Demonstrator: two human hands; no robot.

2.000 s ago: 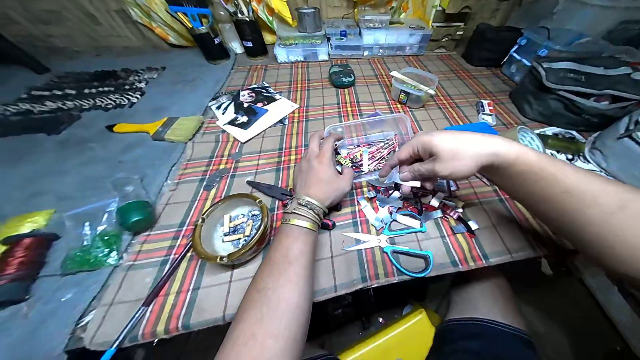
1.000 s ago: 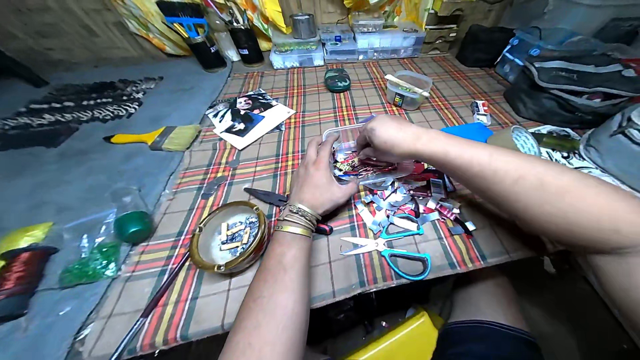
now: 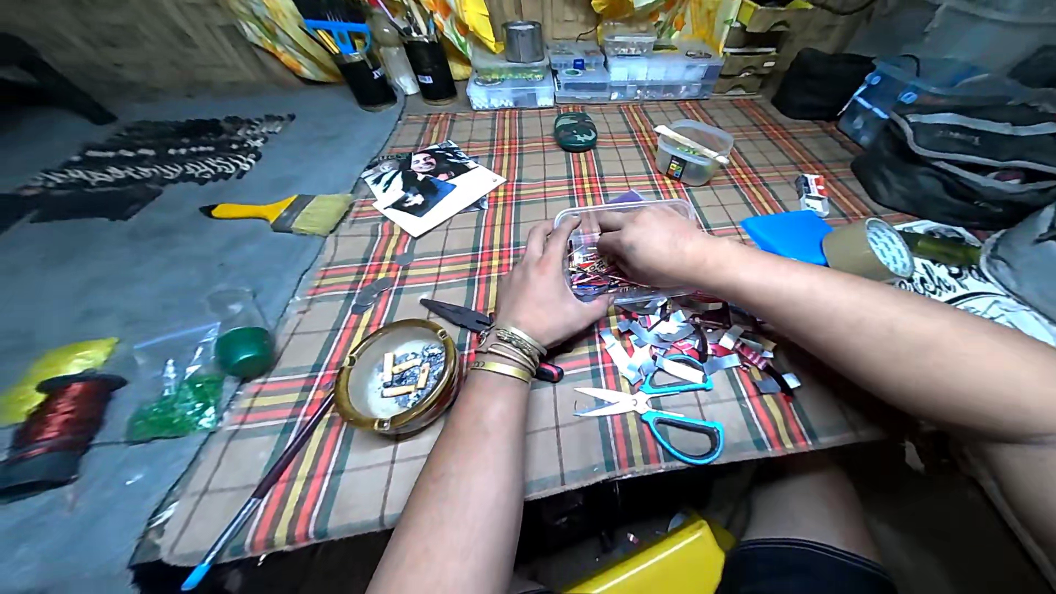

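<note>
A clear plastic container with thin red, black and pale strips inside stands on the plaid cloth. My left hand grips its left wall, with metal bracelets at the wrist. My right hand reaches in from the right, fingers curled down among the strips; whether it pinches any is hidden. Cut silver, red and dark foil-like scraps lie in front of the container. Scissors with turquoise handles rest partly spread just below them. A dark pointed tool, perhaps pliers, lies partly under my left wrist.
An amber glass ashtray with cigarette butts sits left of my left forearm, beside a long thin brush. Farther off are a yellow-handled paintbrush, photos, a round tub, a tape roll and a black bag.
My right hand was at the container's right edge two seconds ago; it has moved left, into the container. My left hand has stayed at the container's left side.
</note>
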